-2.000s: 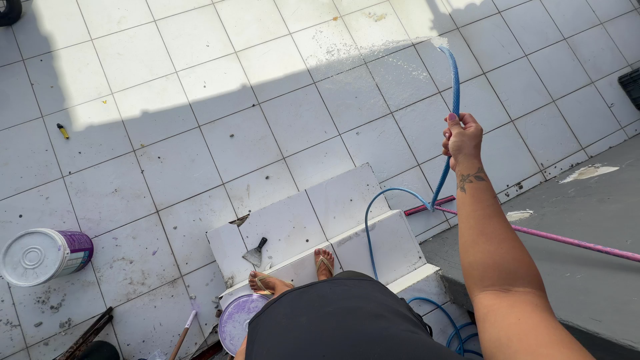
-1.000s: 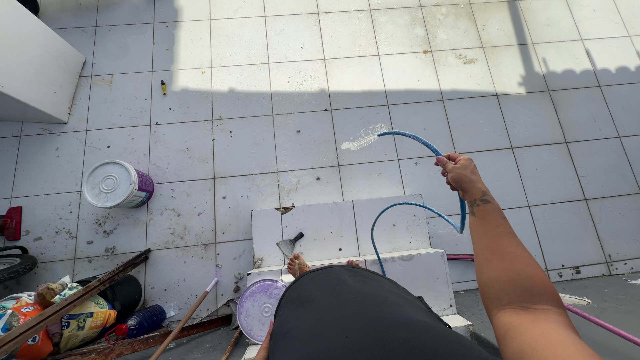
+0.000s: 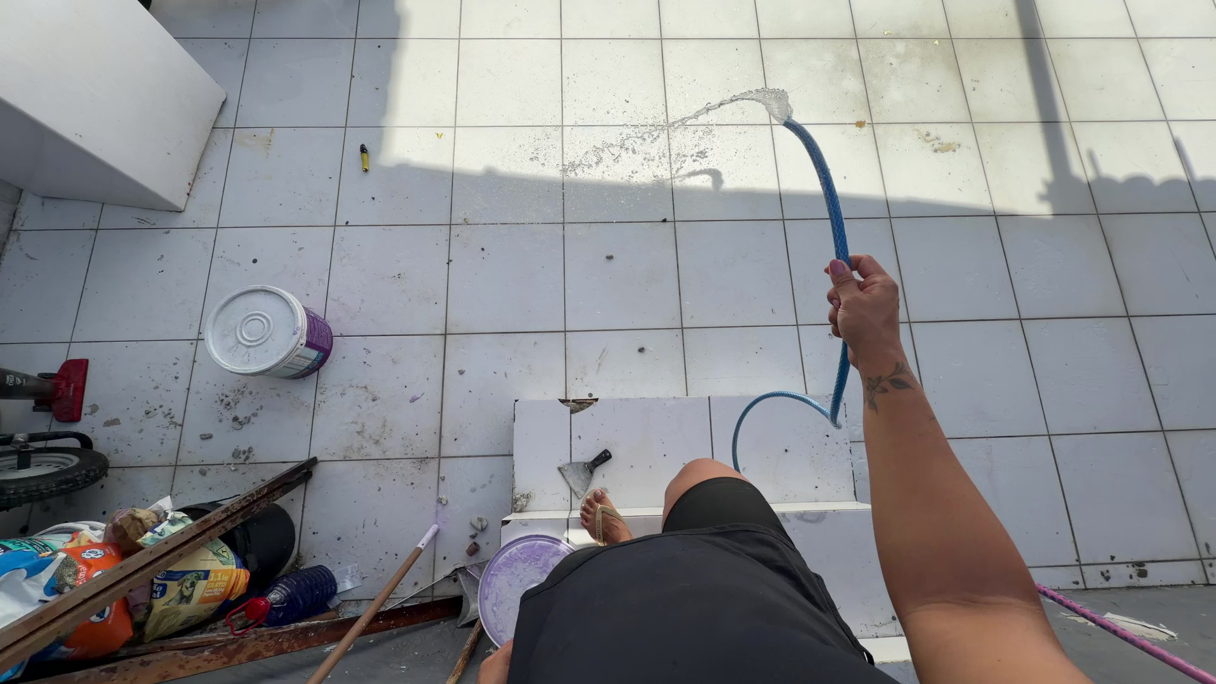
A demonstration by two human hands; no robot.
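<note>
My right hand (image 3: pixel 864 302) is closed around a blue garden hose (image 3: pixel 825 180) a short way below its end. Water (image 3: pixel 750 101) spurts from the hose's mouth and falls leftward over the white floor tiles (image 3: pixel 617 275). Below the hand the hose loops down past the tiled step (image 3: pixel 646 427). A scraper with a black handle (image 3: pixel 584 470) lies on that step, close to my sandalled foot (image 3: pixel 604 518). Of my left hand only a bit of skin (image 3: pixel 496 665) shows at the bottom edge, beside a round purple-stained lid (image 3: pixel 521 579); its fingers are hidden.
A lidded paint bucket (image 3: pixel 268 332) stands on the tiles at left. Rusty metal bars (image 3: pixel 161 560), filled bags (image 3: pixel 195 584), a bicycle wheel (image 3: pixel 47 475) and a wooden pole (image 3: pixel 375 603) crowd the lower left. A white block (image 3: pixel 104 95) fills the upper left corner. A pink rope (image 3: pixel 1121 635) crosses the lower right.
My right hand still grips the hose, whose end has swung from pointing left to pointing up and away. The water stream now arcs left. One foot has moved out of sight.
</note>
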